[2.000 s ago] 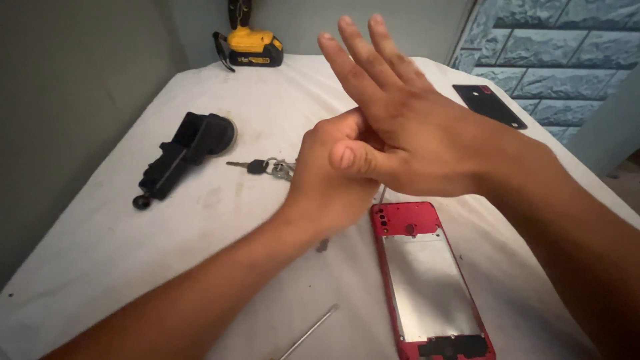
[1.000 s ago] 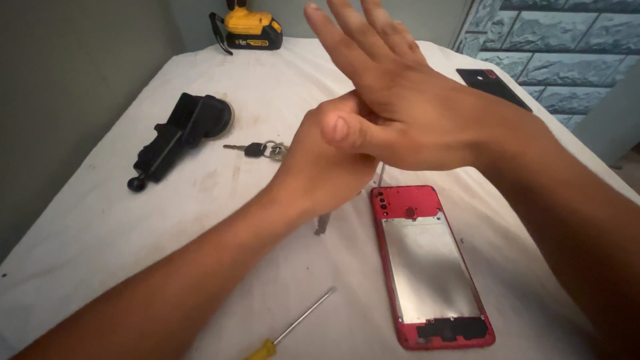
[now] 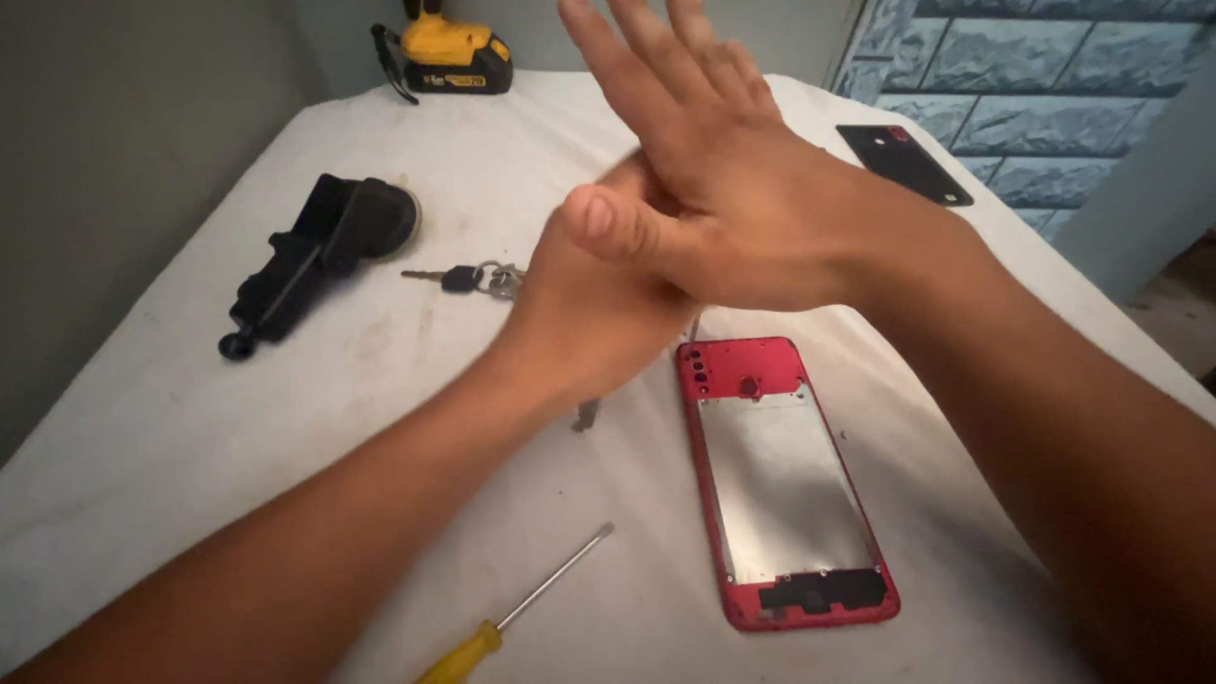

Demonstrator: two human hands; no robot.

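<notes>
My left hand [image 3: 598, 285] is pressed against my right hand [image 3: 722, 190] above the middle of the table, its fingers hidden behind the right palm. The right hand has its fingers raised and spread, with its thumb lying across the left hand. Whether anything is between the palms cannot be seen. Below them lies a red smartphone frame [image 3: 788, 475] with its back off and a silvery metal plate exposed. A screwdriver with a yellow handle [image 3: 465, 655] rests to its left. A bunch of keys [image 3: 465, 278] is partly hidden behind the left hand.
A black mount or holder [image 3: 323, 256] with a round base lies at the left. A yellow and black cordless power tool [image 3: 456, 52] stands at the far edge. At the far right lies a dark phone back cover [image 3: 902, 163]. White cloth [image 3: 190, 399] covers the table.
The hands stay pressed together throughout. The view has shifted, and more of the yellow-handled screwdriver shows than two seconds ago.
</notes>
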